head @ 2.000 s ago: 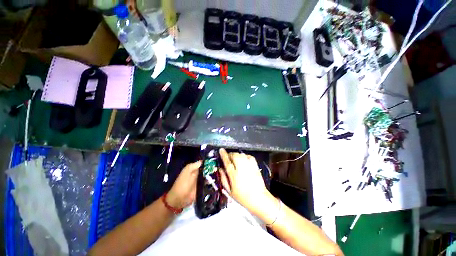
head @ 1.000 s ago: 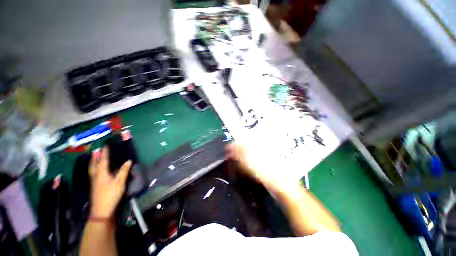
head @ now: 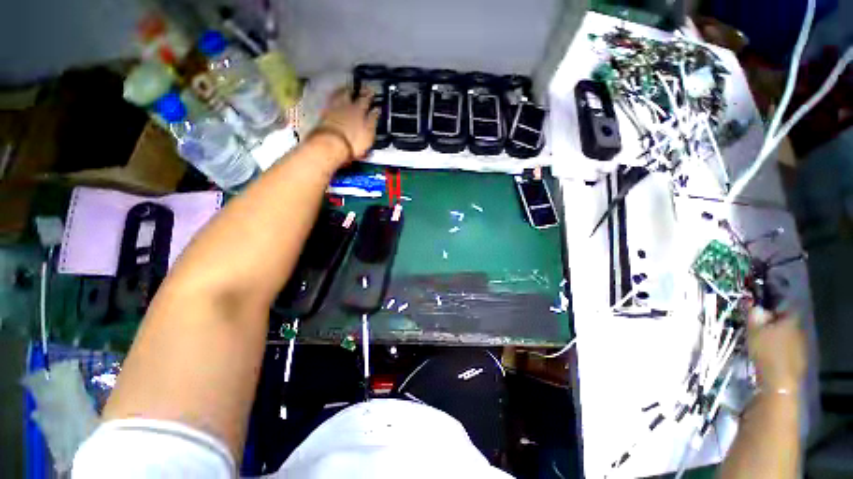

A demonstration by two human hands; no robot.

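My left hand is at the left end of a row of open black panels at the back. Its fingers touch the leftmost panel; whether they grip it is unclear. My right hand is at the dark edge of the wired circuit board pile on the right side table; its fingertips are blurred among the wires. Two black lock panels lie on the green mat, white cables hanging over the front edge. My left forearm partly covers one.
A blue-white glue tube and red handles lie behind the panels. Bottles stand back left. A small framed part lies near the mat's right edge. A black panel lies on pink paper. One black unit is on the side table.
The unit held over the lap earlier is out of both hands. My left hand has moved from the mat panels to the back row, my right hand into the side table's pile. The view has swung.
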